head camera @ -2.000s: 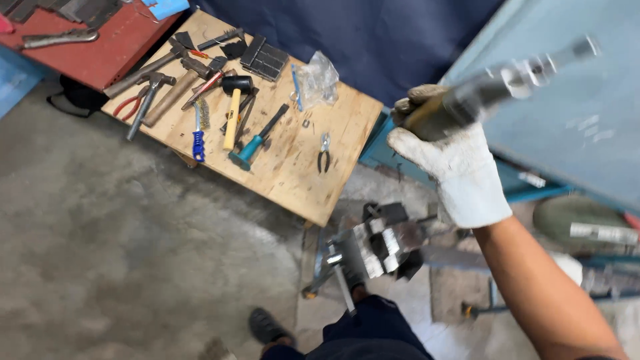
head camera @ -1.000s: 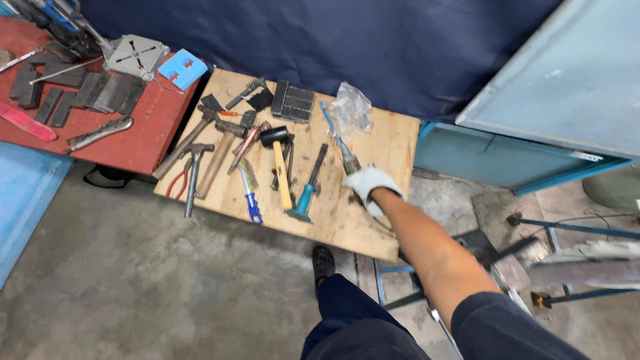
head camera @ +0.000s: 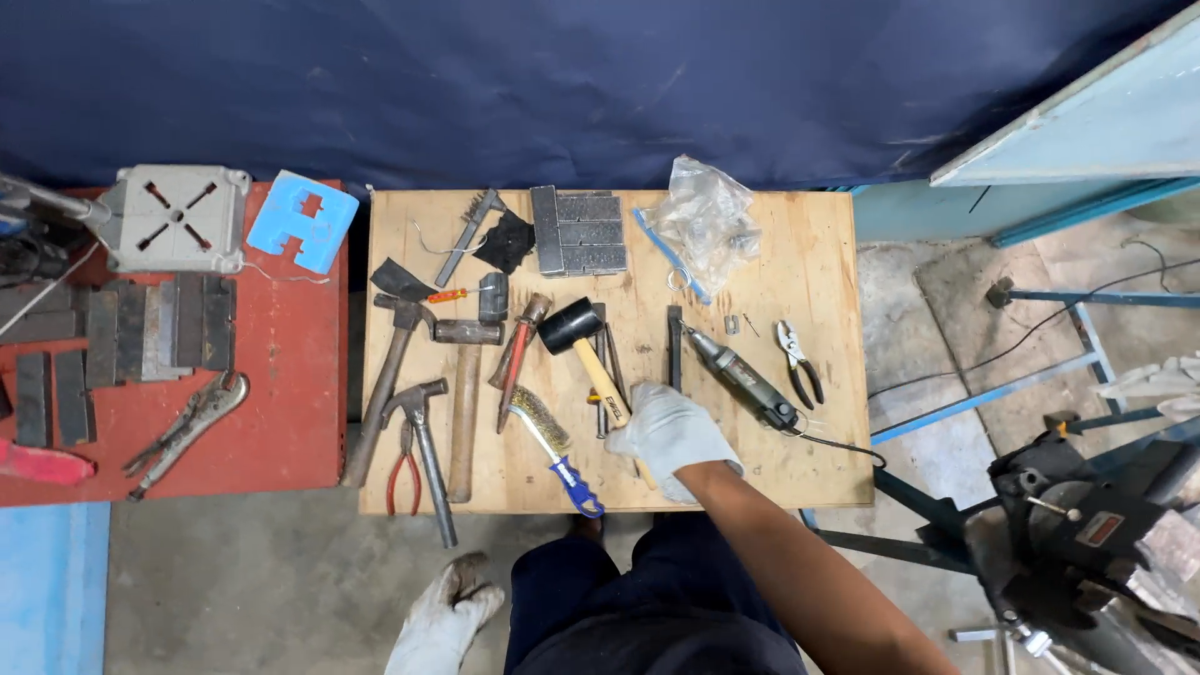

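My right hand (head camera: 670, 436), in a whitish work glove, lies over the wooden handle of a black rubber mallet (head camera: 570, 325) and the lower end of a cold chisel (head camera: 675, 342); its grip on either is hidden. Right of it a corded rotary tool (head camera: 745, 377) rests on the plywood bench, with slip-joint pliers (head camera: 797, 361) beyond. A blue-handled wire brush (head camera: 553, 445) lies left of the hand, then a claw hammer (head camera: 427, 450), a sledge hammer (head camera: 462, 403) and red-handled pliers (head camera: 404, 478). My left hand (head camera: 450, 609), also gloved, hangs below the bench edge, fingers bent and apart, holding nothing visible.
Dark metal blocks (head camera: 581, 234) and a clear plastic bag (head camera: 708, 225) are at the back of the plywood bench (head camera: 525, 497). At left, a red table (head camera: 291, 412) carries locking pliers (head camera: 192, 431) and steel plates. A dark machine (head camera: 1078, 534) and blue metal frame stand at right.
The rotary tool, held up in my right hand two seconds ago, now lies on the bench, let go. My right hand has moved left to the mallet handle. My left hand has come into view.
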